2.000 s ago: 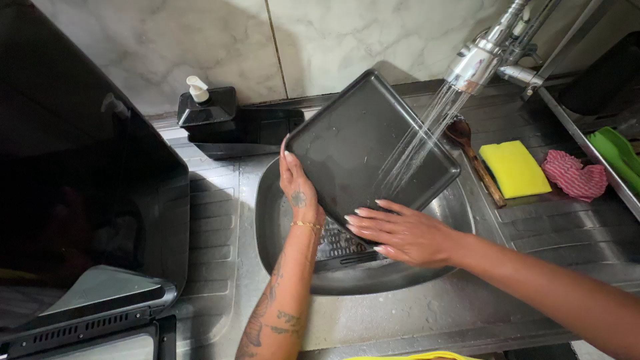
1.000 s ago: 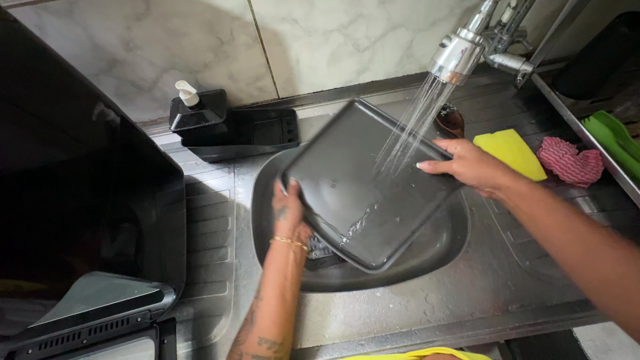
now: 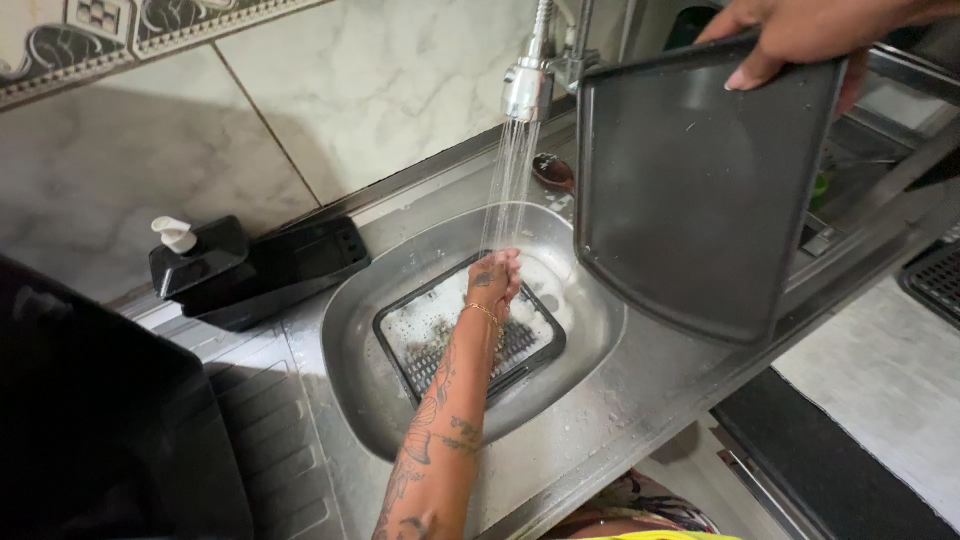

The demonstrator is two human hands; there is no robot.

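Up at the right, my right hand (image 3: 795,37) grips the top edge of a dark metal baking tray (image 3: 682,195), which hangs upright beside the sink, its lower edge over the rim. My left hand (image 3: 495,281) is under the water stream from the chrome faucet head (image 3: 527,90), with its fingers drawn together and nothing seen in them; whether it is fully closed cannot be told. Beneath that hand, a black perforated tray (image 3: 555,352) covered partly in suds lies in the stainless steel sink basin (image 3: 360,390).
A black soap dispenser (image 3: 199,255) with a white pump and a black caddy (image 3: 292,262) stand left of the basin. A large black object (image 3: 97,420) fills the lower left. A wooden spoon (image 3: 553,172) lies behind the sink, and a metal rack (image 3: 907,82) is at the right.
My right hand has moved the baking tray from over the sink up to the right. My left hand has let go of it and is under the stream. The view has shifted.
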